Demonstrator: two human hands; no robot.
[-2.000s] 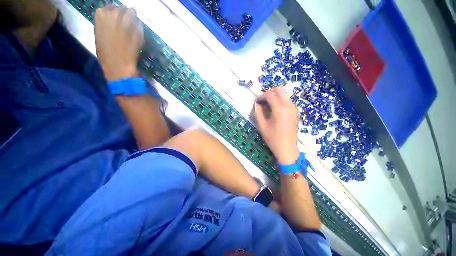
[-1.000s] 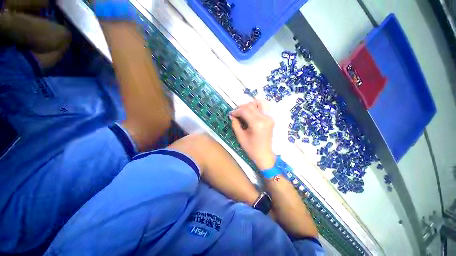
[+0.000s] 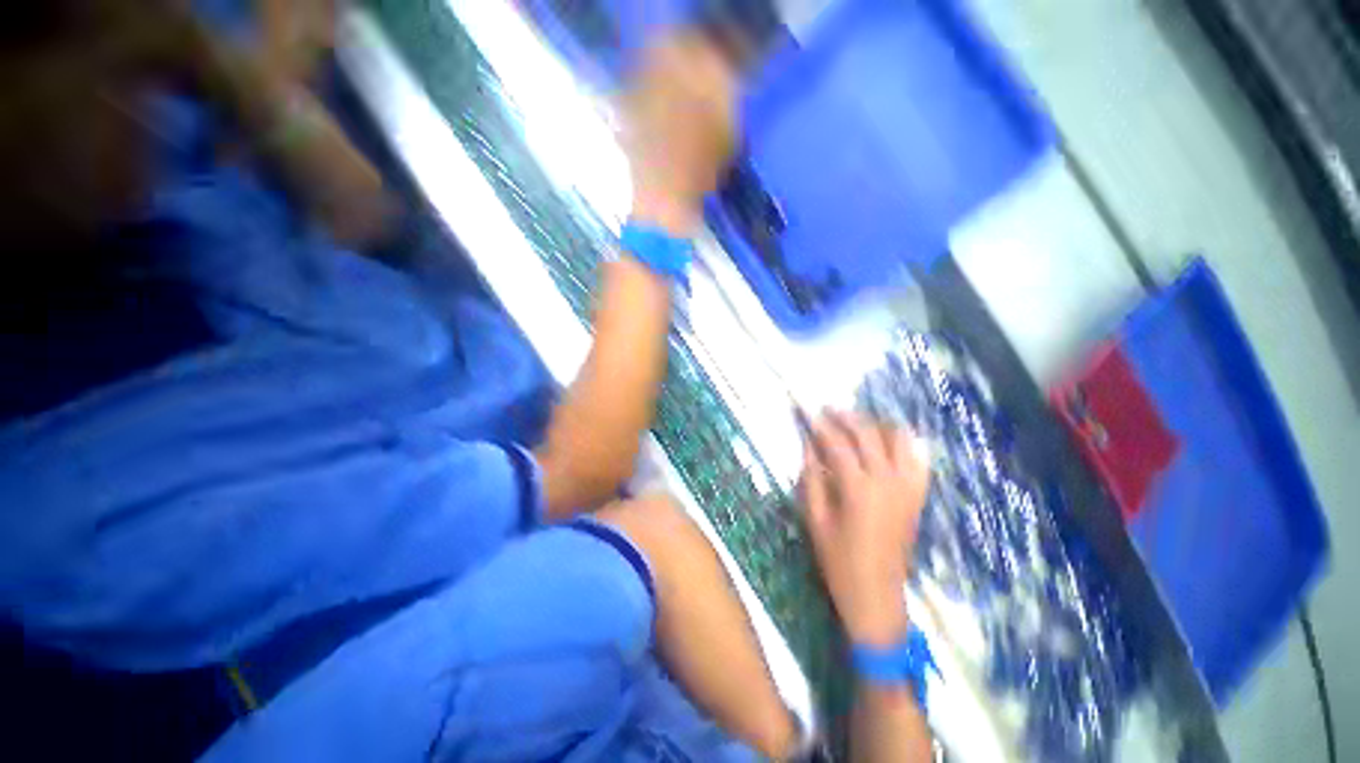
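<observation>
My right hand [image 3: 865, 485], with a blue strap on its wrist, is palm down and blurred at the near left edge of the heap of dark blue-violet and silver components [image 3: 1014, 552]. Its fingertips point up the picture over the white surface. Whether it holds a part cannot be told. My left forearm comes in from the lower middle and runs to the bottom edge; my left hand is not visible. The green circuit board strip [image 3: 716, 447] runs diagonally on the near side of my right hand, partly behind an arm.
A neighbour's hand [image 3: 682, 127] with a blue wristband is near a blue parts tray [image 3: 895, 149]. A large blue tray [image 3: 1238, 507] with a red parts box [image 3: 1122, 425] lies beyond the metal divider [image 3: 1141, 596]. Another person's forearm is at upper left.
The view has shifted, so the bench appears lower, and it is blurred. My right hand has moved from over the board strip to the heap's edge. The neighbour's hand has come to the blue tray.
</observation>
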